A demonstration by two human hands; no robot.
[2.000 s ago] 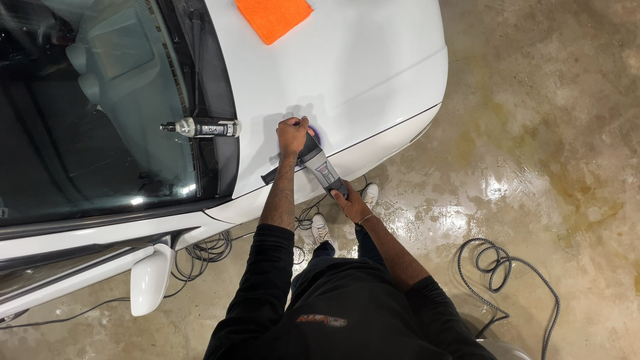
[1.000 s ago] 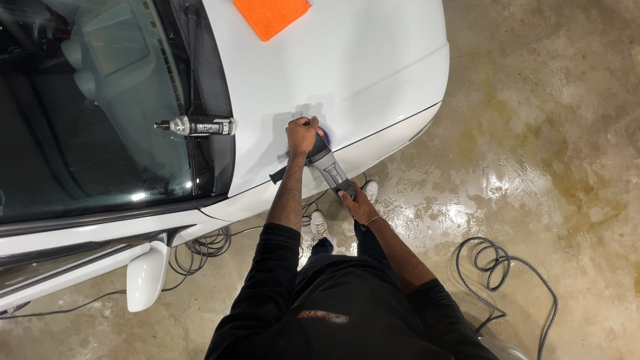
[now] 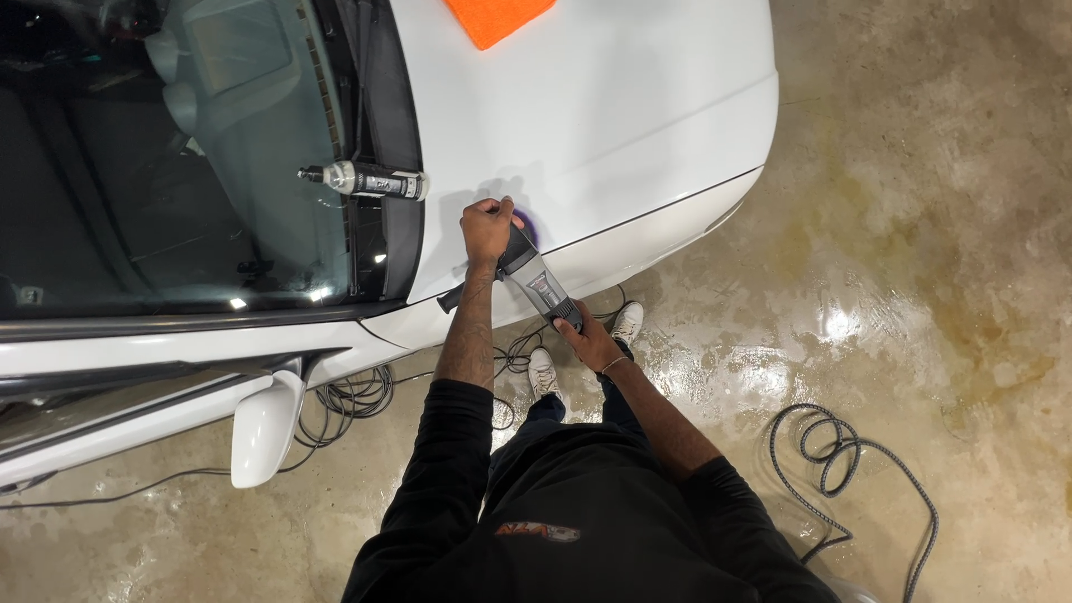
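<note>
A grey and black rotary polisher point(image 3: 540, 283) rests with its purple pad point(image 3: 526, 226) on the white car hood point(image 3: 586, 100), near the seam with the fender. My left hand point(image 3: 488, 230) lies over the polisher's head, its fingers curled on top. My right hand point(image 3: 589, 337) grips the rear end of the body. A black side handle point(image 3: 450, 299) sticks out to the left, past my left forearm, with no hand on it. Part of the pad is hidden under the head and my left hand.
A bottle point(image 3: 373, 181) lies at the windshield's base. An orange cloth point(image 3: 498, 17) is on the hood. The side mirror point(image 3: 266, 431) juts out at lower left. Black cable point(image 3: 356, 394) is coiled on the floor by my feet, and a braided hose or cord point(image 3: 837, 448) lies at right.
The polisher and both my hands have shifted slightly over the hood, by the fender seam. My hold on the polisher looks the same. Bottle and cloth have stayed in place.
</note>
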